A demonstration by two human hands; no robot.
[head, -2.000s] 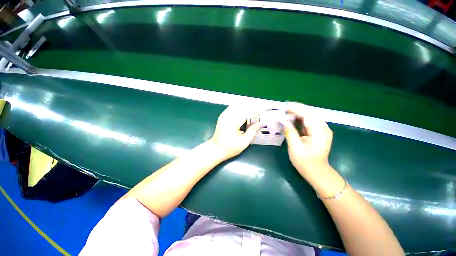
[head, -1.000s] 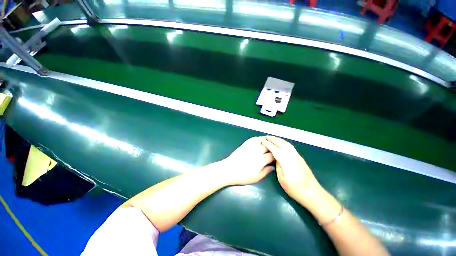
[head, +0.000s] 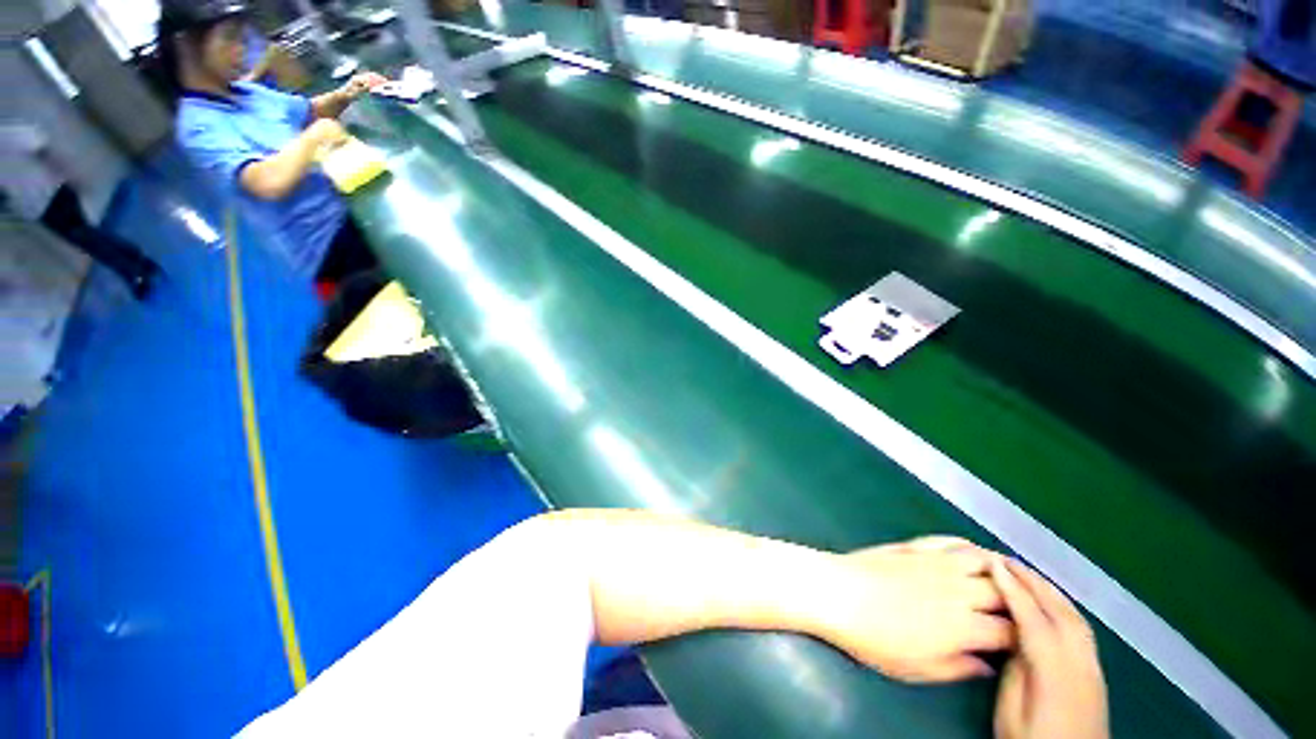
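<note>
A small white hang-tab box [head: 889, 318] lies flat on the dark green conveyor belt [head: 751, 238]. Its narrow slotted tab points toward the near rail, and black marks show on its face. My left hand [head: 924, 606] and my right hand [head: 1051, 650] rest together on the glossy worktop at the lower right, short of the rail. Their closed fingers touch and overlap. No piece shows in them, though the palms are hidden. The right forearm is cut off by the bottom edge.
A pale rail [head: 751, 339] runs between worktop and belt. A person in blue [head: 267, 152] sits at the worktop's far left end. A black-lined bin [head: 397, 375] with yellow material stands beside the worktop. Grey framing crosses the upper left; a red stool [head: 1244, 127] stands at upper right.
The view has turned left, bringing the seated person into sight. The box, between my hands two seconds ago, lies released on the belt. My hands remain together since one second ago.
</note>
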